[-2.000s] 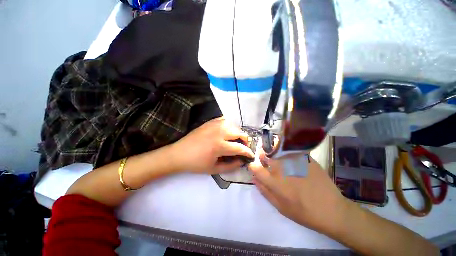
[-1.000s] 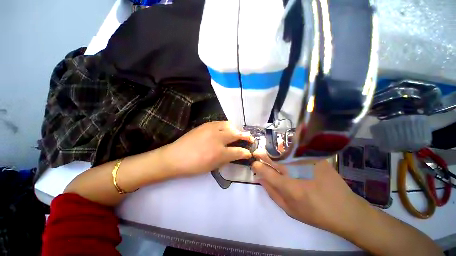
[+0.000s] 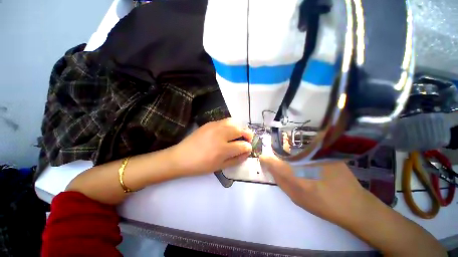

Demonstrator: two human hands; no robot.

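Note:
My left hand (image 3: pixel 213 146) lies on the machine bed just left of the presser foot (image 3: pixel 257 140), its fingers curled over a small bit of dark cloth. My right hand (image 3: pixel 316 185) lies right of the foot, its fingertips close to the needle area and partly behind the chrome guard (image 3: pixel 374 85). Whether it holds anything cannot be seen. Plaid fabric (image 3: pixel 160 113) is heaped left of the machine head, with smooth dark cloth (image 3: pixel 160 42) over it. A thin dark thread (image 3: pixel 248 60) runs down the white head.
The phone (image 3: pixel 379 175) lies right of my right hand, partly covered by the guard. Scissors (image 3: pixel 422 193) with orange-yellow and red handles lie beyond it. The ribbed tension dial (image 3: pixel 424 131) sticks out above them. A tape measure (image 3: pixel 201 243) runs along the table's front edge.
The machine head and chrome guard appear further right in the view, baring more of the foot area. Less dark cloth shows at my left fingers. Both hands stay near the foot.

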